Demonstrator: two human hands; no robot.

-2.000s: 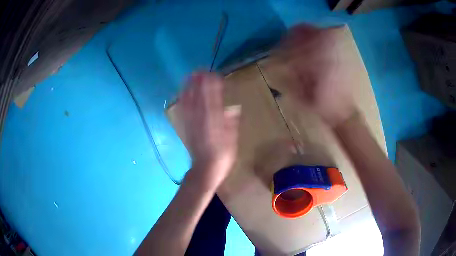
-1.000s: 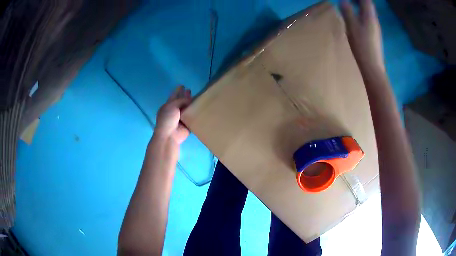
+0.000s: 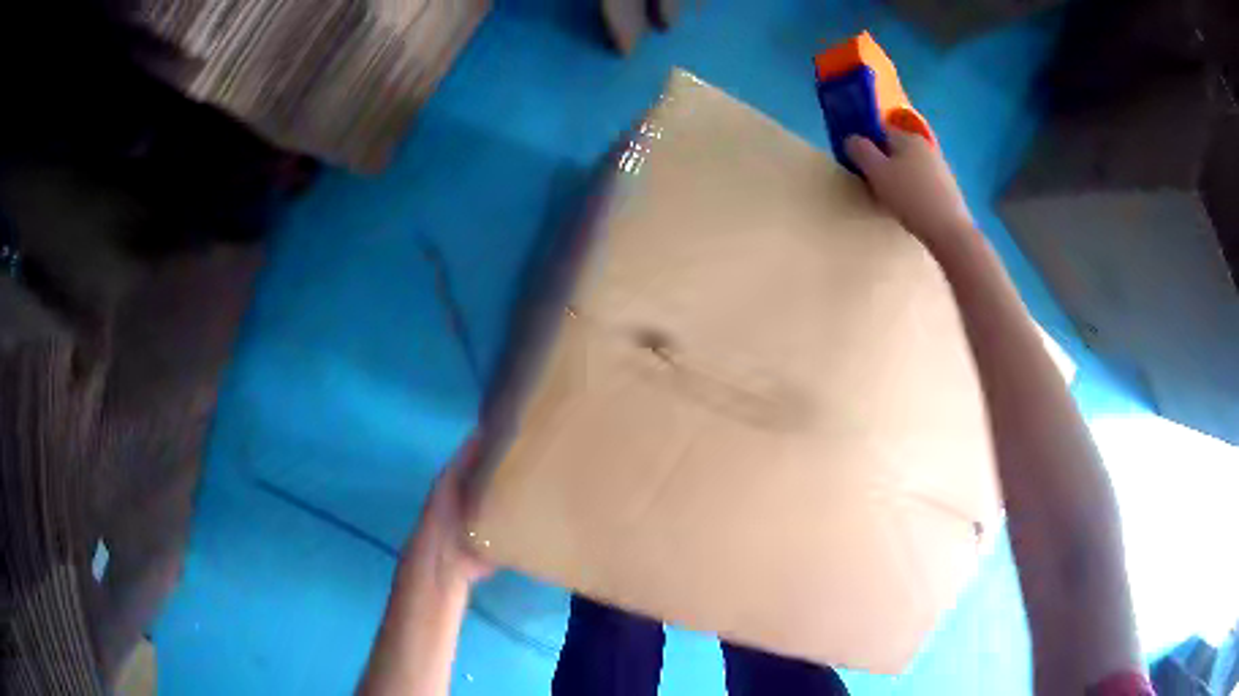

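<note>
A large brown carton (image 3: pixel 761 394) is tilted in front of my legs, its taped face towards me, with shiny tape at its upper left edge and a dark mark near the middle of the face. My left hand (image 3: pixel 451 524) holds the carton's lower left corner; its fingers are partly hidden by the box. My right hand (image 3: pixel 908 170) holds the orange and blue tape gun (image 3: pixel 856 102) beside the carton's upper right edge.
Flat cartons (image 3: pixel 326 68) are stacked at the upper left, and more striped edges (image 3: pixel 48 503) show at the left. Boxes (image 3: pixel 1128 272) stand at the right. A dark thin line (image 3: pixel 326 514) lies on the blue floor. My legs are below the carton.
The tape gun has left the carton's face and is now in my right hand, further up. The carton has turned and tilted, with my left hand still at its corner, now lower.
</note>
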